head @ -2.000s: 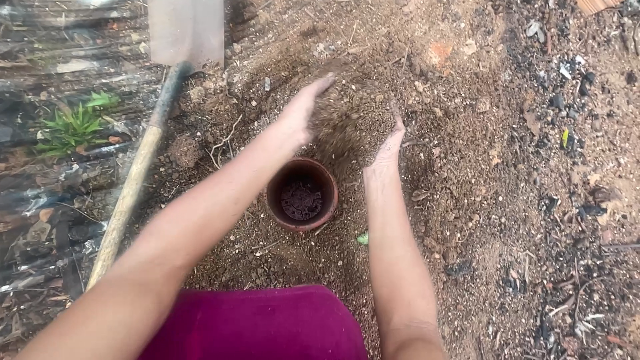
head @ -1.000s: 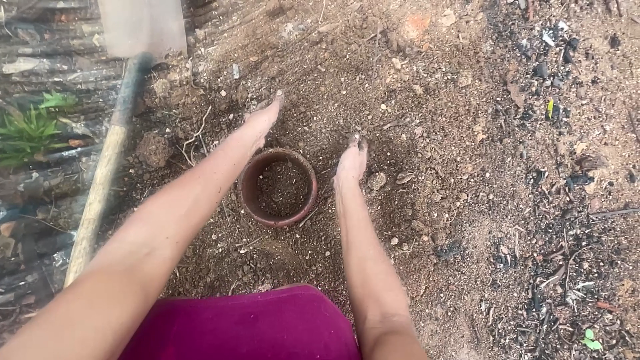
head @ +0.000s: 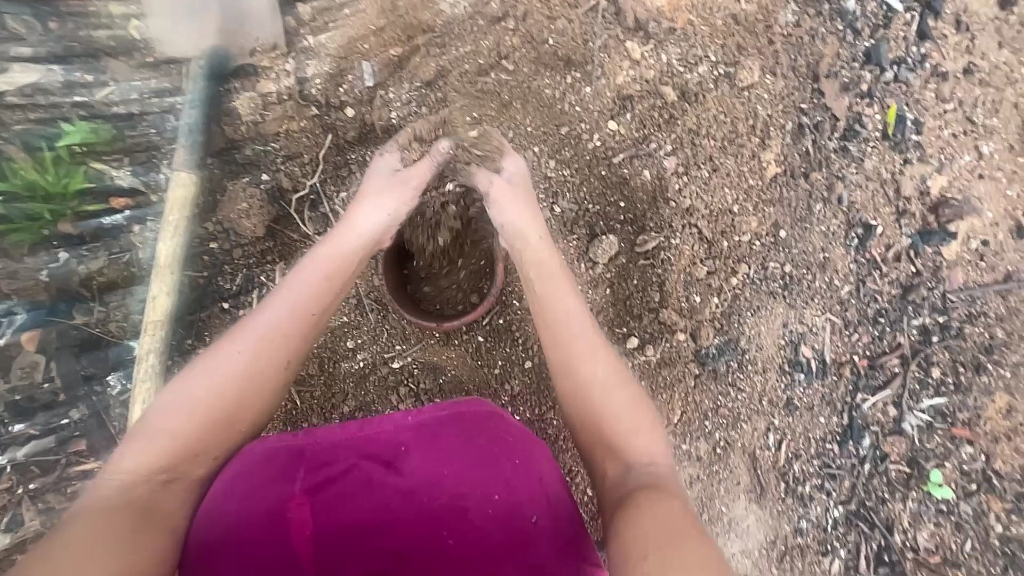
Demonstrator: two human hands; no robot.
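A round reddish-brown plant pot [head: 448, 322] stands on bare soil in front of my knees, with loose brown soil [head: 450, 284] inside it. Over its far rim, my left hand [head: 396, 180] and my right hand [head: 502, 180] are cupped close together around a heap of loose soil [head: 460, 144]. Some of that soil falls between the hands into the pot, blurred by motion. The fingertips are partly hidden by the soil.
A shovel lies on the left, its wooden handle [head: 170, 272] running toward me and its blade [head: 216, 24] at the far end. Beside it grows a green plant [head: 44, 188]. Dry twigs [head: 314, 180], small stones [head: 603, 248] and dark charred bits [head: 878, 54] are scattered about.
Both hands, apart on the ground beyond and beside the pot one second ago, have come together above its far rim with soil between them. The soil inside the pot stands higher than two seconds ago.
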